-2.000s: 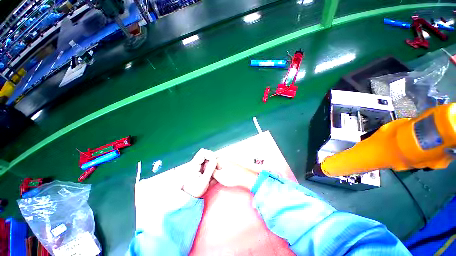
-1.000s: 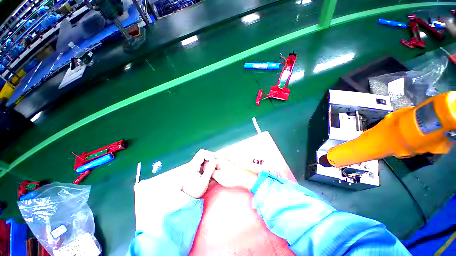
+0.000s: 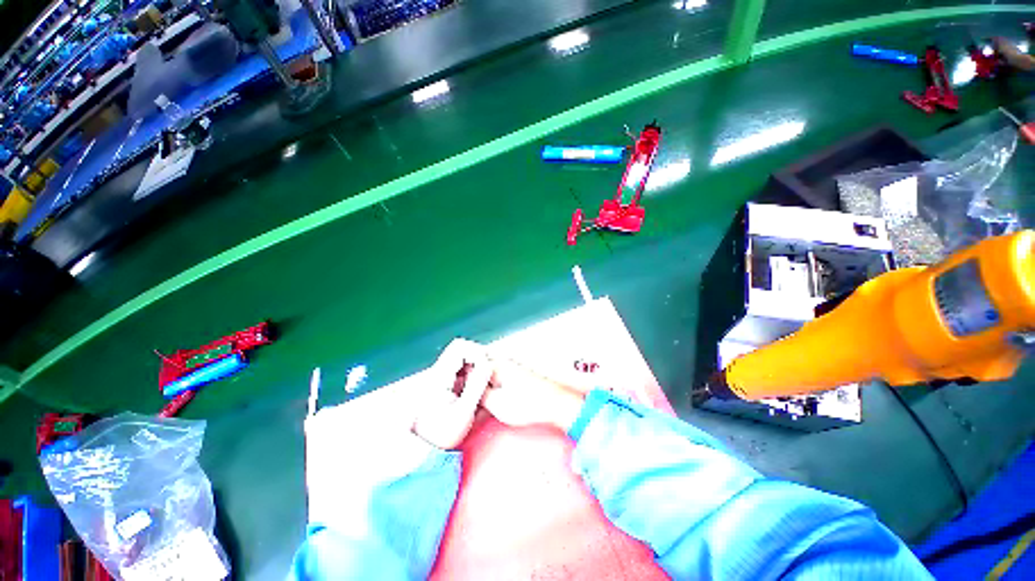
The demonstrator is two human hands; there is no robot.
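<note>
My left hand and my right hand are together over the work mat, which looks white in glare and pink-red between my sleeves. Both hands are washed out by glare. A small dark reddish spot shows at the fingers of my left hand; I cannot tell if it is a held part. A tiny dark reddish thing lies on the mat to the right. The yellow-orange electric screwdriver hangs at the right, its dark tip over the front of the screw feeder.
Red housings with blue cylinders lie on the green conveyor at the centre, left and far right. A clear bag lies at left, another on a black tray. Part of another person's hand shows at upper right.
The red-and-blue units on the belt have shifted left. The screwdriver has swung slightly and come back. Another person's hand shows at the upper right. My hands look unchanged.
</note>
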